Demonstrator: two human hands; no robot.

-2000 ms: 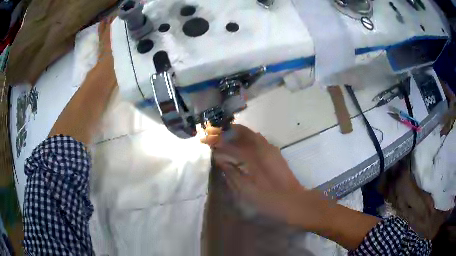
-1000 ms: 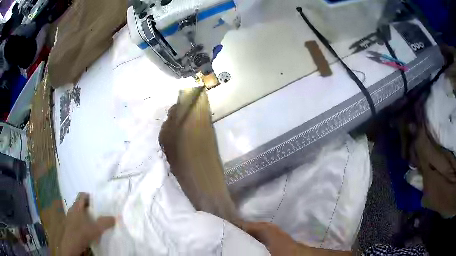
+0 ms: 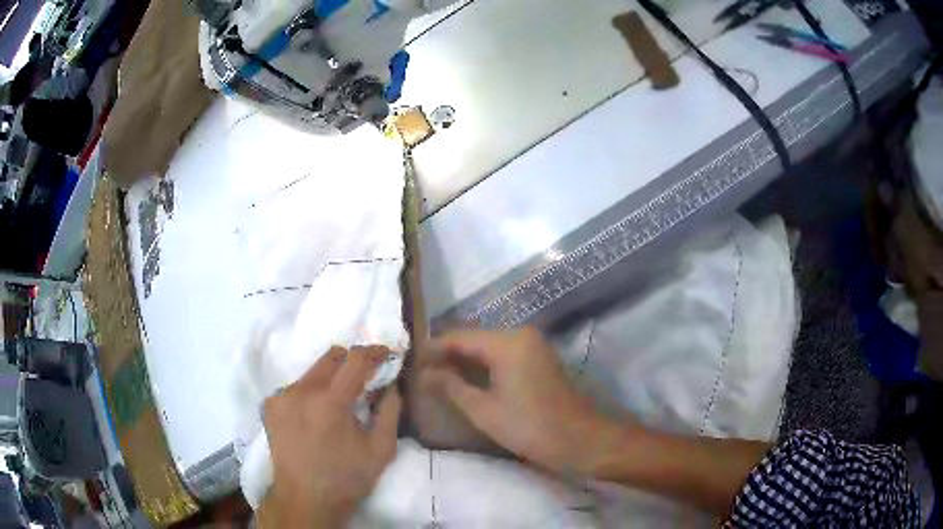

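The white quilted panel [image 3: 321, 248] runs from under the sewing machine head [image 3: 300, 62] towards me and hangs over the front edge. The brown shell fabric [image 3: 416, 279] shows as a narrow strip along its right edge. My left hand [image 3: 331, 429] grips the white panel near that edge, fingers bent over it. My right hand [image 3: 507, 398] pinches the brown fabric just to the right. The brass-yellow edge guide [image 3: 412, 126] sits at the top of the seam edge. The needle is too small to make out.
The ruler [image 3: 620, 232] runs along the table's front edge. A brown tab [image 3: 645, 50], a black strap [image 3: 724, 83] and a pink and blue pen [image 3: 807, 41] lie at the right. Brown fabric [image 3: 160, 93] is heaped at the upper left. More white quilted fabric [image 3: 703, 320] hangs below the ruler.
Both hands have come together at the seam edge. The brown strip, wide and folded before, now lies narrow beside the white panel. The view has shifted, with the machine head higher and further left.
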